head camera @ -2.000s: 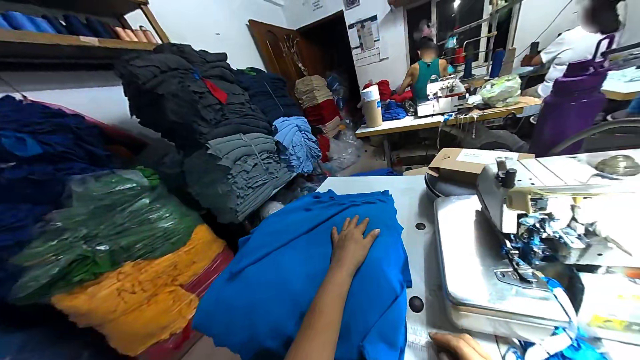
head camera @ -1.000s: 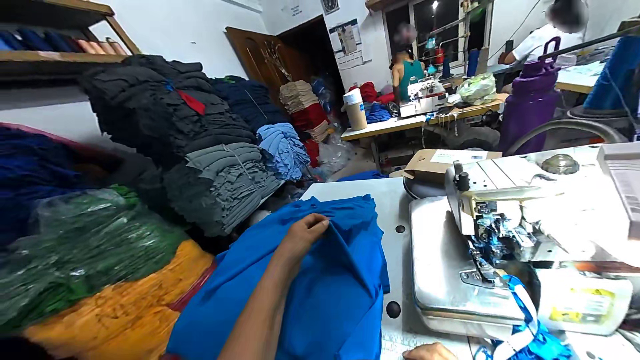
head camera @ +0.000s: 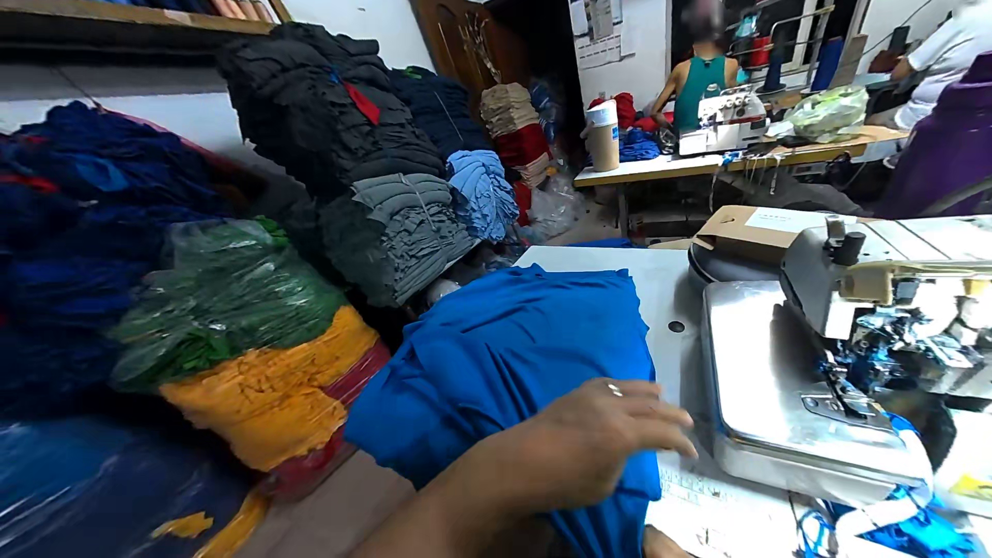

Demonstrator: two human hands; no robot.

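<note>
Blue fabric lies in a loose, wrinkled pile on the white sewing table, its left part hanging past the table's edge. Over its lower right part is my left hand, fingers spread toward the right and a ring on one finger; whether it touches the cloth is unclear. Only a small part of my right hand shows at the bottom edge, beside the fabric's lower right corner; its fingers are mostly hidden. To the right stands an overlock sewing machine with a metal plate. Blue and white strips hang below it.
Stacks of dark and grey fabric rise at the left, near green cloth in clear plastic and orange cloth. An open cardboard box sits behind the machine. Two people work at farther tables, one in a green top.
My left hand has moved from the upper part of the blue fabric down and right, toward its lower right side. The fabric's folds have shifted.
</note>
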